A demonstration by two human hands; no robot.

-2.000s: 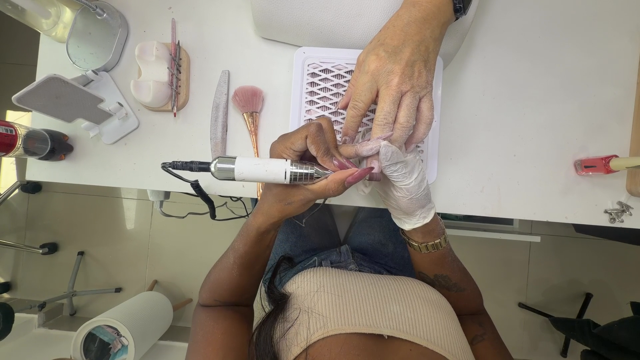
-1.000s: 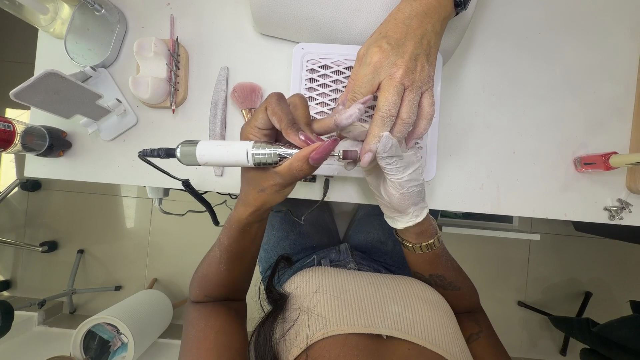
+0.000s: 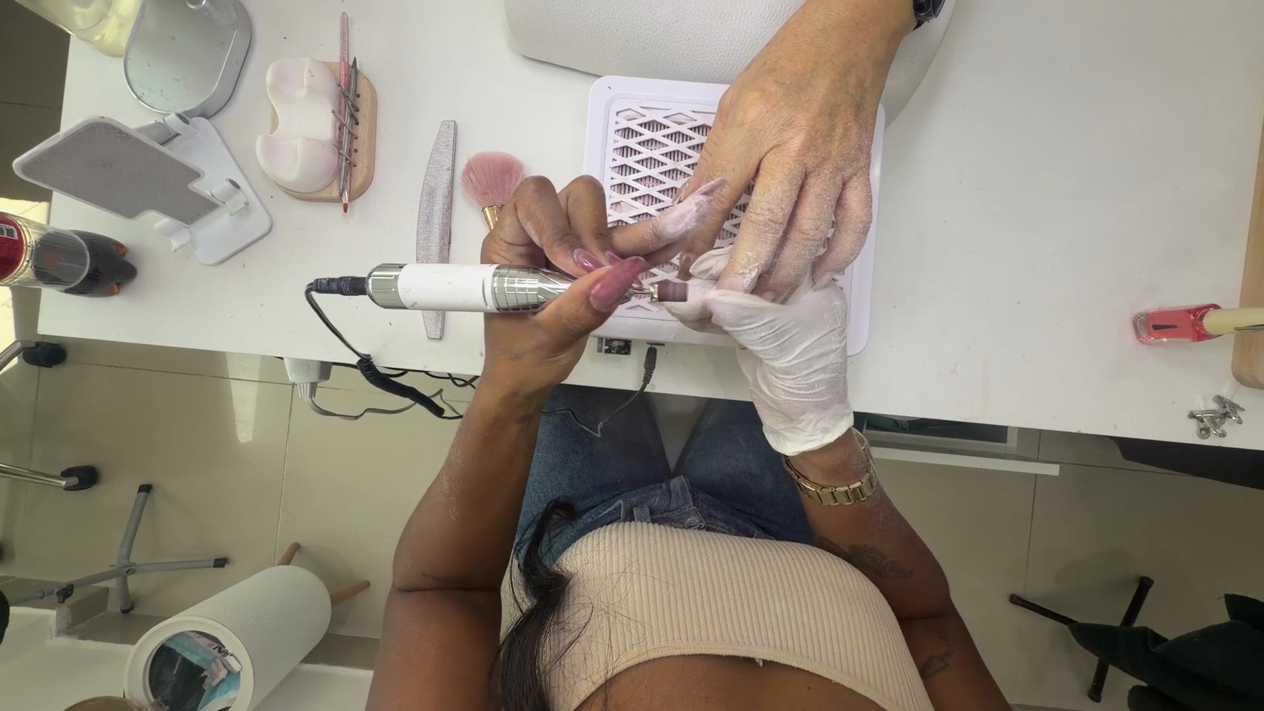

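My left hand (image 3: 553, 267) grips a white and silver electric nail file (image 3: 444, 287), its dark sanding bit (image 3: 670, 291) pointing right. The left index finger is stretched out, whitish at its end. My right hand (image 3: 790, 346), in a thin white glove, holds a finger of another person's hand (image 3: 790, 148) close to the bit; whether they touch cannot be told. That dusty hand lies palm down over my gloved fingers. Beneath the hands is a white dust collector (image 3: 597, 128) with a diamond-pattern grille.
On the white table (image 3: 1007, 197), a grey nail file (image 3: 435, 217) and pink brush (image 3: 494, 178) lie left of the collector. Further left are a tool holder (image 3: 301, 118), phone stand (image 3: 123, 173) and bottle (image 3: 59, 257). Red polish (image 3: 1175, 324) and small metal pieces (image 3: 1215, 417) are at the right. The file's cord hangs over the edge.
Since two seconds ago my left hand and the electric file have shifted slightly away from my body and to the left. My left index finger has stretched out. The right hand still holds the other person's finger.
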